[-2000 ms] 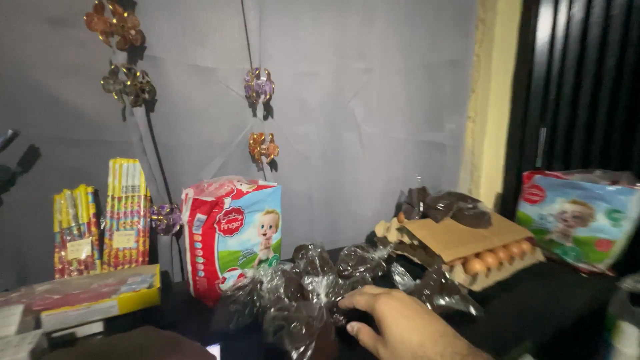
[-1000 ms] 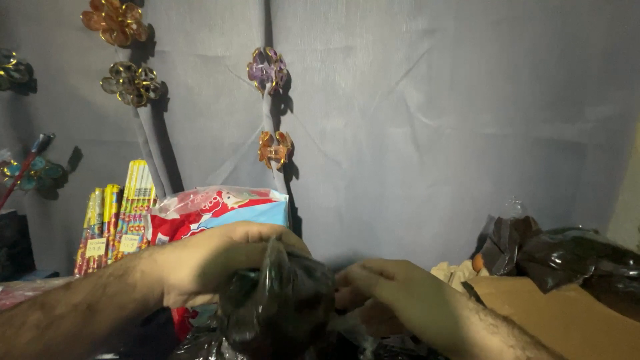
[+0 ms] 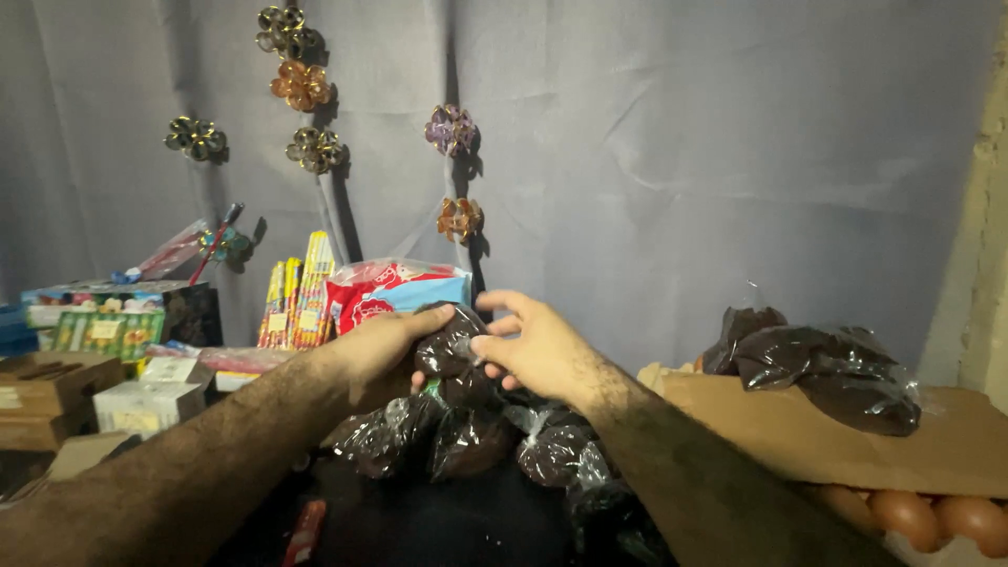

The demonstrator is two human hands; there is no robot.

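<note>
My left hand (image 3: 386, 346) grips a small clear plastic bag of dark brown contents (image 3: 450, 346), its thumb along the top of the bag. From the right, my right hand (image 3: 531, 346) reaches to the same bag; its thumb and a finger are close at the bag's side, and whether they pinch the plastic is unclear. Under both hands lie several similar knotted bags (image 3: 472, 441) on a black surface (image 3: 425, 520). Behind my left hand stands a red and blue diaper pack (image 3: 394, 291), partly hidden.
At right, more dark-filled bags (image 3: 827, 362) rest on cardboard (image 3: 764, 425) above brown eggs (image 3: 906, 516). Small boxes (image 3: 150, 405) and yellow-topped patterned packets (image 3: 315, 276) stand at left. A grey curtain (image 3: 709, 157) with flower-shaped clips (image 3: 450, 130) hangs behind. A red packet (image 3: 305, 531) lies in front.
Two seconds ago one hand rested at the bags on the surface; now both hands are at a bag raised above them. The view has shifted left since then.
</note>
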